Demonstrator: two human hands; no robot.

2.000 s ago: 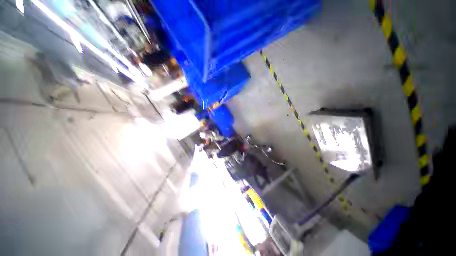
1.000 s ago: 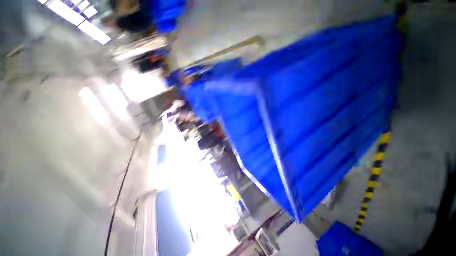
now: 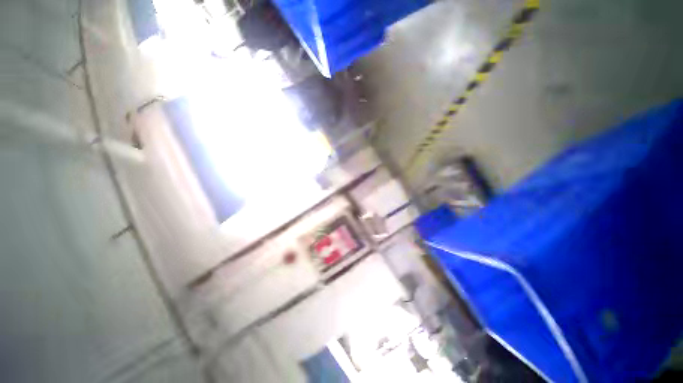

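The picture is tilted and blurred. A large bright blue crate (image 3: 584, 247) with a pale rim fills the lower right. Another blue crate (image 3: 359, 30) is cut off by the top edge. A small blue piece shows beside the large crate's upper left corner; whether it is a separate crate I cannot tell. What the crates hold is hidden. Neither my left hand nor my right hand is in view.
Black-and-yellow tape (image 3: 479, 76) runs across the grey floor (image 3: 577, 86). A dark-edged object (image 3: 460, 183) lies near the large crate. A pillar with a red-marked board (image 3: 335, 247) stands between two glaring window-like areas. A whitish ceiling or wall fills the left.
The view has swung. The earlier large blue crate has left its central place; blue crates now show at the top and lower right. The pillar and its red-marked board have come into view.
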